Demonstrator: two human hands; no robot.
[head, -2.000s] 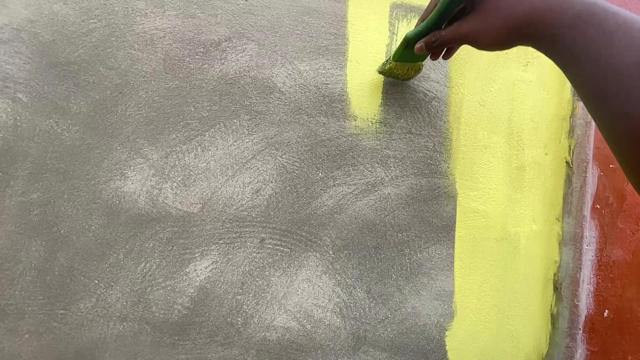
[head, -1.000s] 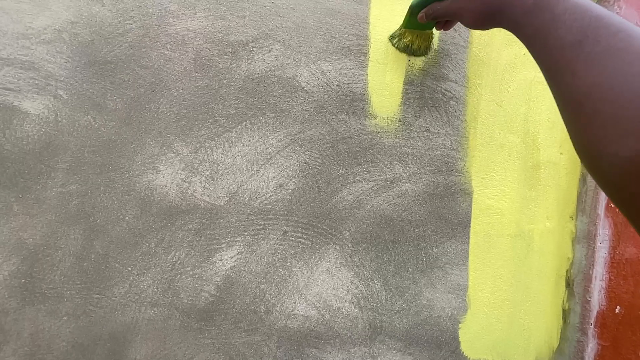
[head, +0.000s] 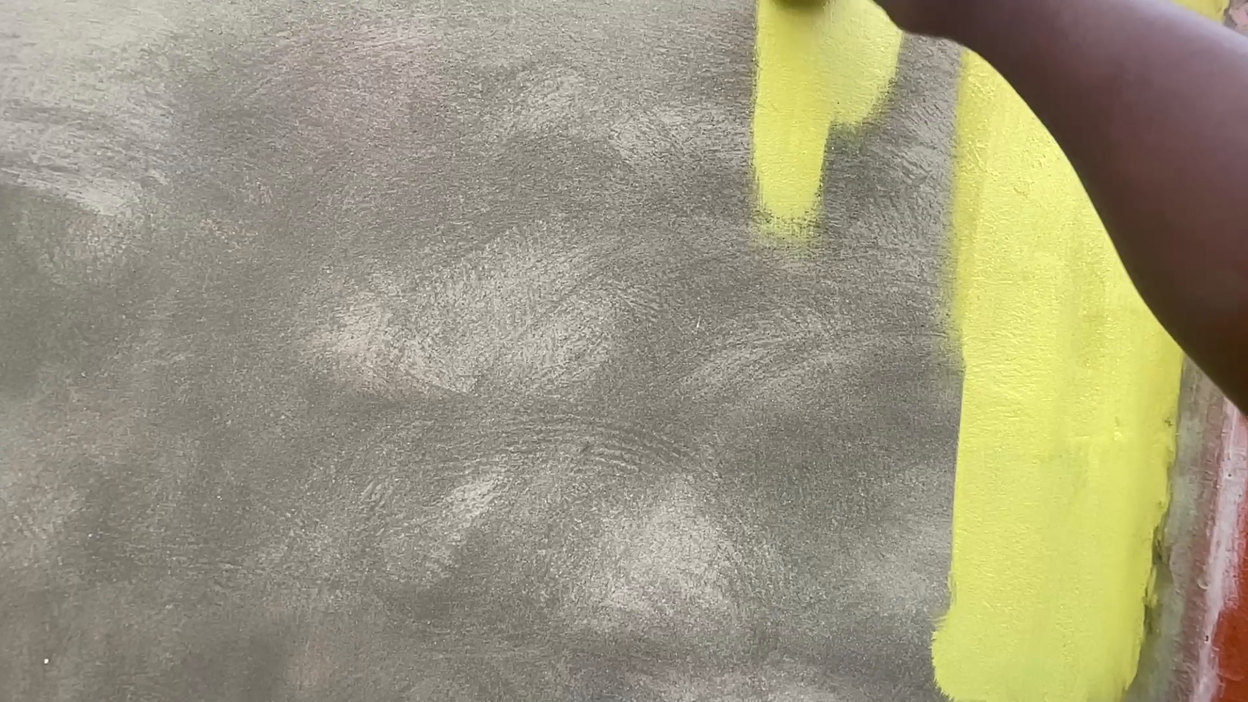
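My right hand (head: 921,14) is at the top edge, mostly cut off by the frame, its forearm reaching in from the right. A small part of the paintbrush bristles (head: 807,4) shows beside it, against the top of a short yellow paint strip (head: 792,117); the green handle is out of view. This strip has a wider patch on its right side and a ragged lower end. A broad yellow paint band (head: 1058,468) runs down the right side, partly behind my forearm. Bare grey rough plaster (head: 546,322) surrounds the short strip. My left hand is not in view.
Along the right side, beyond the yellow band, runs a narrow greyish-white edge strip (head: 1214,546). A red-orange painted surface (head: 1236,634) lies outside it in the lower right corner. The grey plaster shows curved trowel marks and lighter patches.
My right hand and the brush have moved up, nearly out of the frame. Yellow paint has spread on the right side of the short strip, over what was grey.
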